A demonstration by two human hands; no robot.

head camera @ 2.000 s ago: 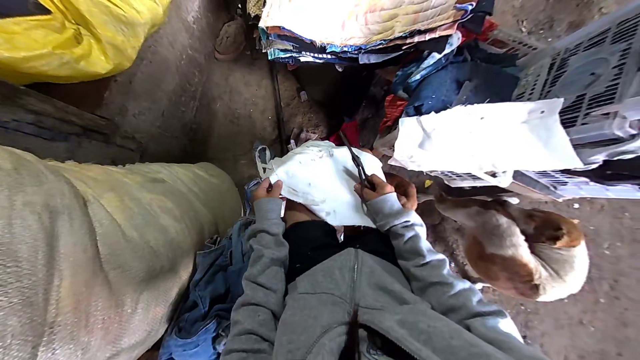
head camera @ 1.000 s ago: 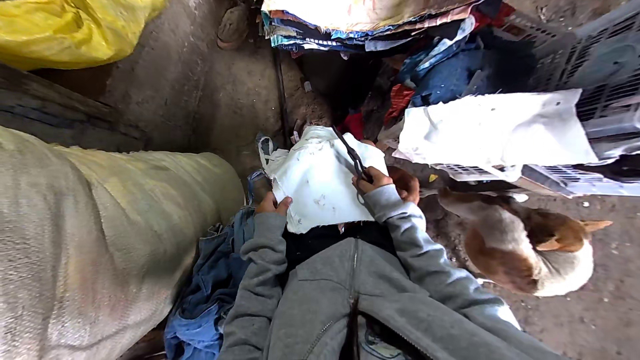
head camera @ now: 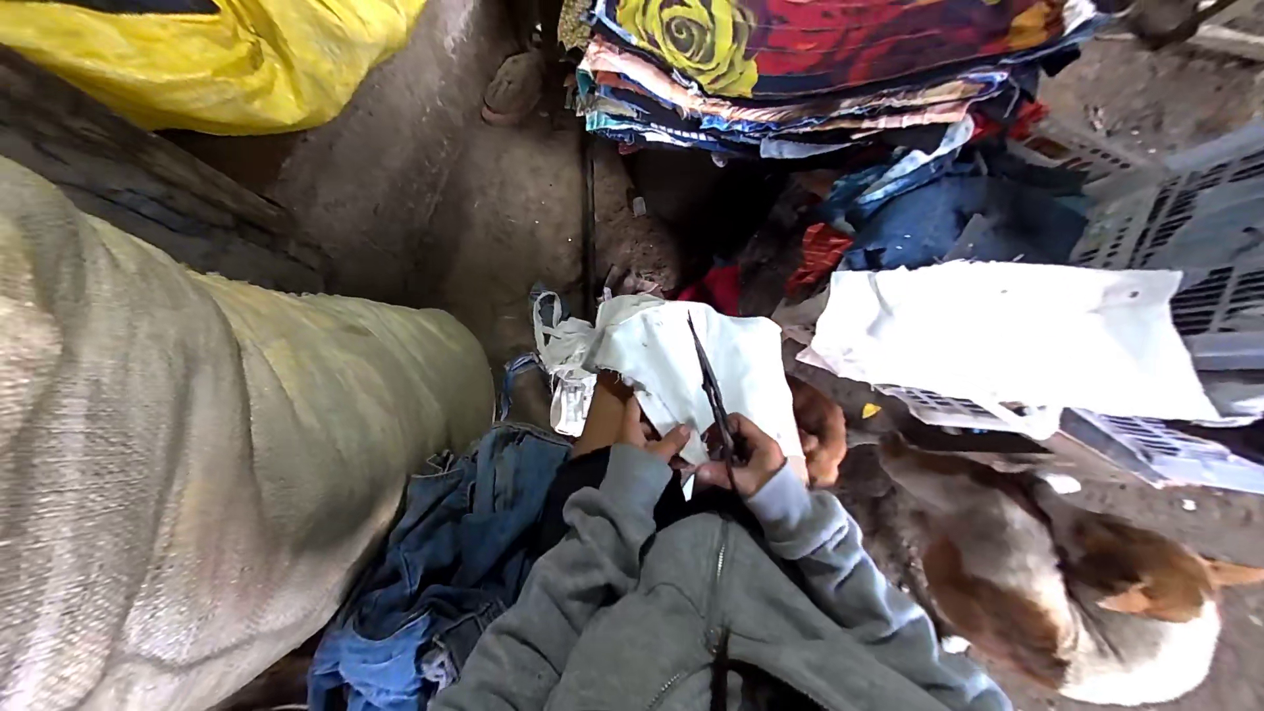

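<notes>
A piece of white cloth [head camera: 736, 360] lies over my lap. My left hand [head camera: 654, 436] pinches its lower left edge between thumb and fingers. Dark metal scissors [head camera: 713, 390] are in my right hand [head camera: 746, 456], with the blades pointing up and away over the cloth; the blades look closed. The two hands are close together at the near edge of the cloth, and a narrow white flap of it hangs between them. Thin white strips [head camera: 561, 341] hang by the cloth's left side.
Another white cloth [head camera: 1007, 341] lies across plastic crates [head camera: 1215, 247] at right. A brown and white dog [head camera: 1017, 583] is curled below. Stacked fabric pieces [head camera: 820, 49] stand ahead. A large woven sack [head camera: 247, 444], jeans [head camera: 444, 553] and a yellow sack [head camera: 286, 59] are at left.
My left hand has moved right along the cloth, close to my right hand. The cloth's lower left edge has been drawn in and folded, showing a leg beneath.
</notes>
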